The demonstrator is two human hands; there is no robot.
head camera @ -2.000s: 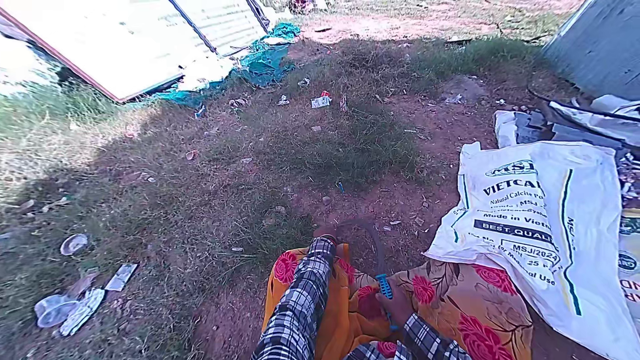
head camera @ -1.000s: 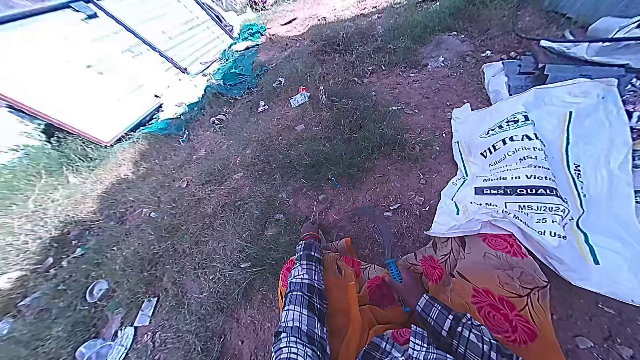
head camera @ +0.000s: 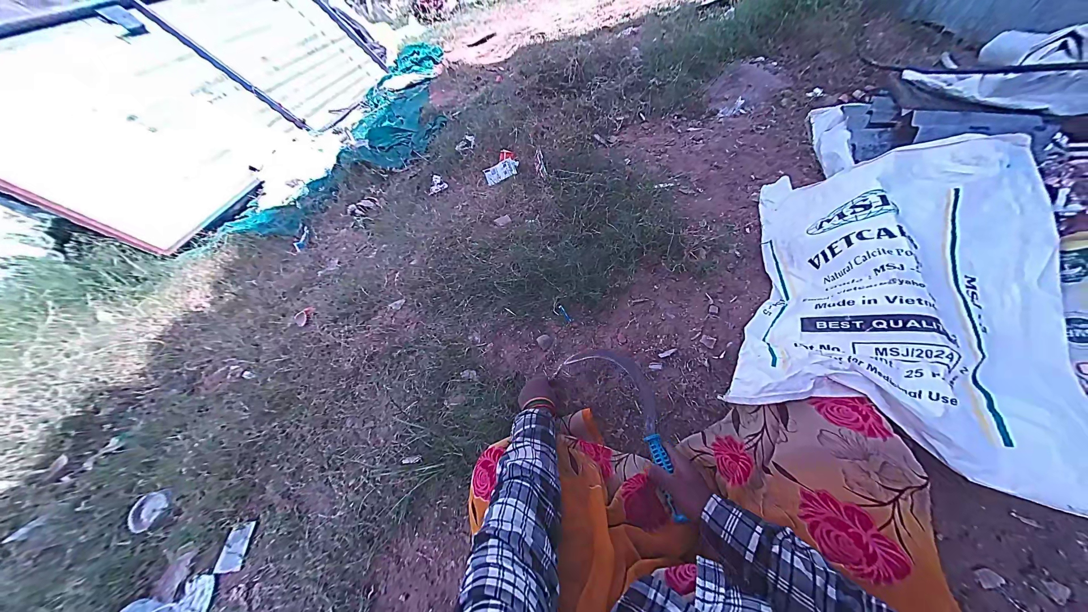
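My right hand (head camera: 682, 486) is closed round the blue handle of a sickle (head camera: 643, 391), low in the head view. The curved metal blade arcs up and to the left, its tip close to my left hand (head camera: 537, 393). That left hand is low at the grass and bare soil, its fingers hidden, so whether it holds anything does not show. An orange cloth with red flowers (head camera: 731, 459) covers my lap beneath both checked sleeves.
A large printed white woven sack (head camera: 901, 289) lies at the right, against the flowered cloth. Green netting (head camera: 395, 127) runs beside pale metal sheets (head camera: 127, 119) at upper left. Litter, including a clear plastic cup lid (head camera: 149, 512), is scattered on the grass.
The sickle blade, low and blurred over the soil earlier, now shows as a clear arc reaching toward my left hand. The view has shifted somewhat.
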